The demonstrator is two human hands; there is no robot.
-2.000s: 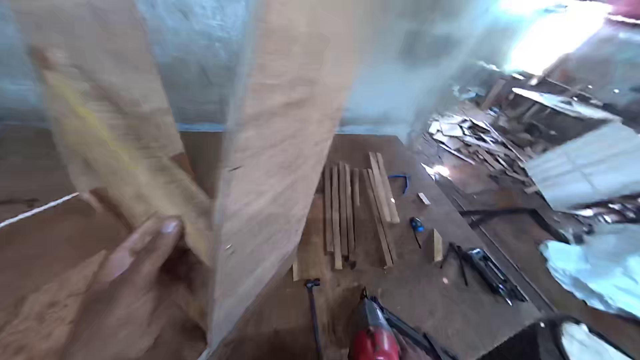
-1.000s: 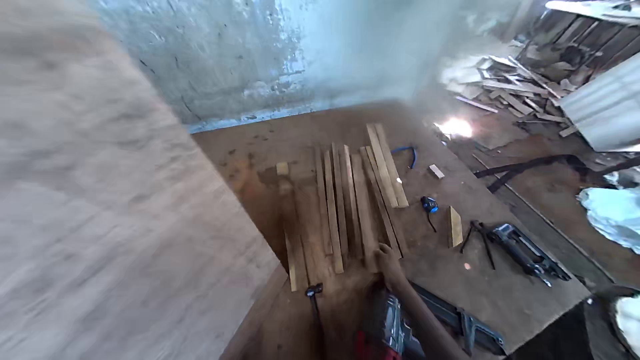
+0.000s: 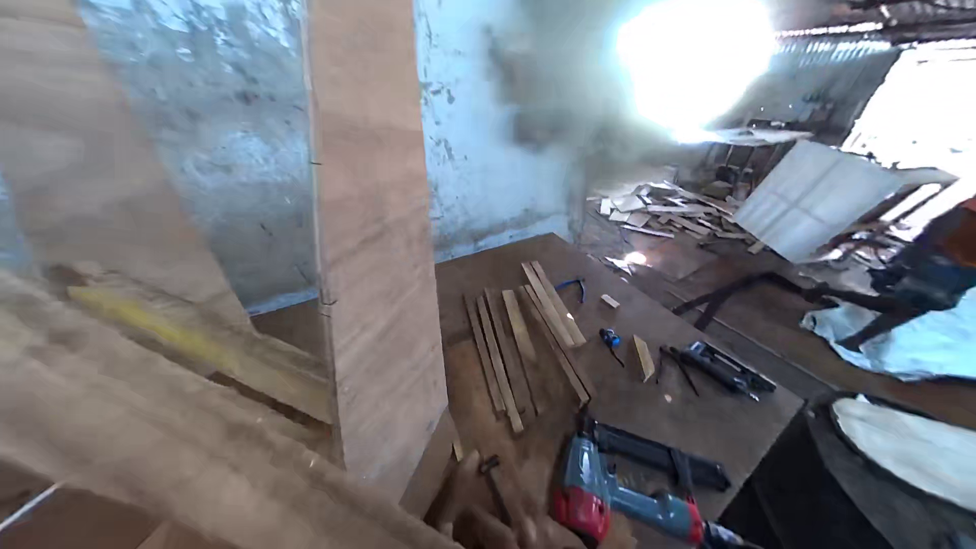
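Observation:
At the bottom edge, my right hand [image 3: 488,522] is partly cut off and blurred, beside a hammer [image 3: 494,484]; whether it grips the hammer or a strip is unclear. My left hand cannot be made out. Just right of the hand lies a red and grey pneumatic nailer [image 3: 602,488], hose fitting attached. Several narrow wooden strips [image 3: 499,366] lie roughly side by side on the brown work surface [image 3: 625,404]. An upright plywood panel [image 3: 374,229] stands left of them, joined to a frame with a blurred near wooden board [image 3: 152,427].
Blue-handled pliers [image 3: 579,288], a small blue tool [image 3: 610,338], a wood offcut [image 3: 643,358] and a second black nailer-like tool [image 3: 728,370] lie at the right. Beyond are a black drum [image 3: 823,473], a scrap-wood pile [image 3: 679,210] and a person [image 3: 938,259]. A concrete wall [image 3: 488,152] rises behind.
My right hand has moved from the lower ends of the strips down to the hammer. One short strip now lies angled among the others. The view has swung up and right.

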